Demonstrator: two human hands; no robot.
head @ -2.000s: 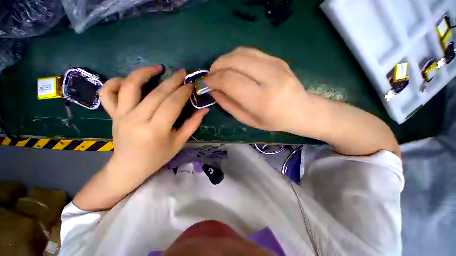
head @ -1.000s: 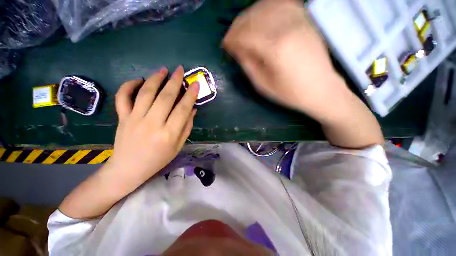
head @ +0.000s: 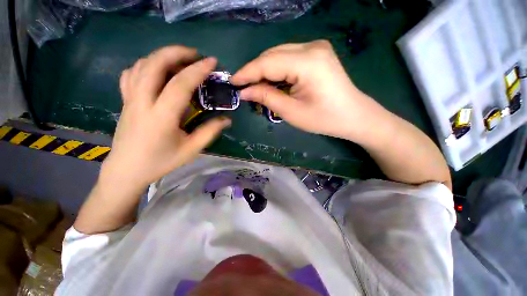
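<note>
A watch housing [head: 219,95] with a pale rim and dark inside lies between my hands. Its yellow-edged battery [head: 192,114] shows at its lower left, partly under my left hand. My left hand [head: 156,110] is around the housing's left side, index finger near the top edge and thumb below; its hold is hidden. My right hand [head: 306,92] pinches a small black part [head: 238,87] at the housing's right edge. A second housing [head: 274,117] shows partly under my right hand.
A white blister tray [head: 462,69] at the right holds several yellow-black units. Crumpled clear plastic bags [head: 231,8] and dark small parts [head: 355,34] lie at the back of the green mat [head: 81,75]. Hazard tape [head: 58,145] and brown cartons [head: 40,243] are at the lower left.
The left-hand housing and battery are now between my hands. The other housing sits further right, under my right hand, which has come back from the back right with a black part.
</note>
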